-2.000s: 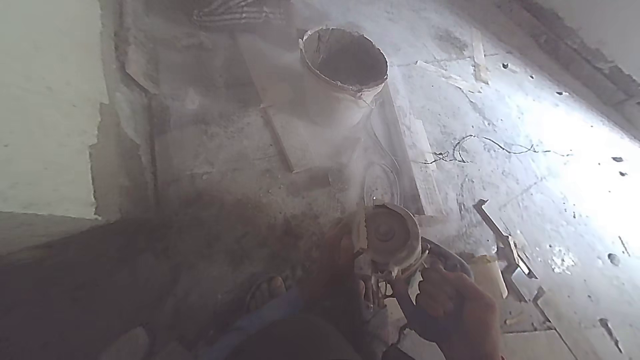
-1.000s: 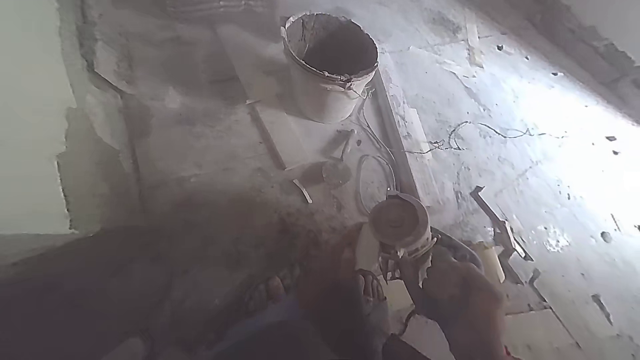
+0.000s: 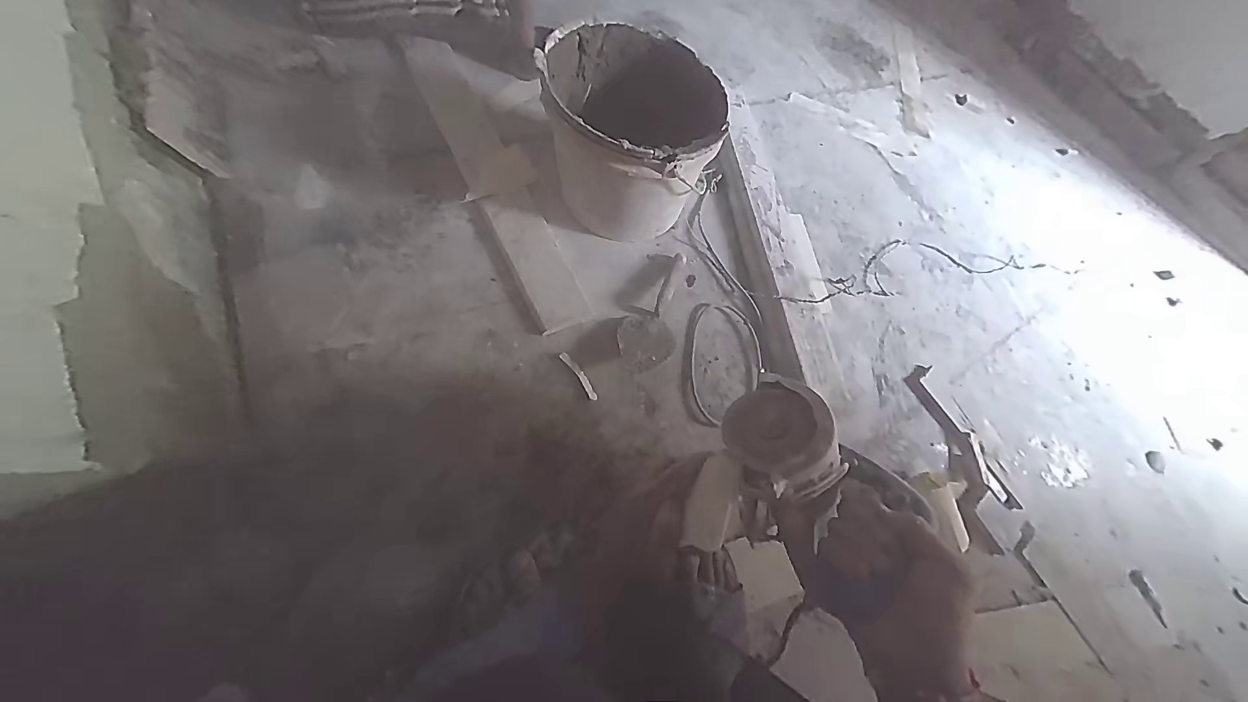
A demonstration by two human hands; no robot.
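Note:
My right hand [image 3: 892, 561], dim and blurred at the lower right, is shut around the body of an angle grinder [image 3: 780, 434]. The grinder's round disc and guard face up; whether the disc turns cannot be told. Just left of it, my left hand [image 3: 658, 507] is dark and hazy, its fingers on a narrow pale tile piece [image 3: 714, 502] beside the guard. Toes show just below that piece. More broken tile pieces [image 3: 765, 575] lie between the toes and my right hand.
A dirty plastic bucket [image 3: 624, 200] stands ahead near a long board [image 3: 531, 258]. A looped cable [image 3: 694, 366], a round-ended tool [image 3: 645, 341] and a small curved strip [image 3: 577, 376] lie on the dusty floor. Metal brackets [image 3: 960, 439] are at the right; a wall [image 3: 39, 292] is at the left.
The dust around the bucket and board has thinned, so the floor items show more plainly. My right hand, a distinct fist two seconds ago, now looks darker and blurred. The view has shifted somewhat.

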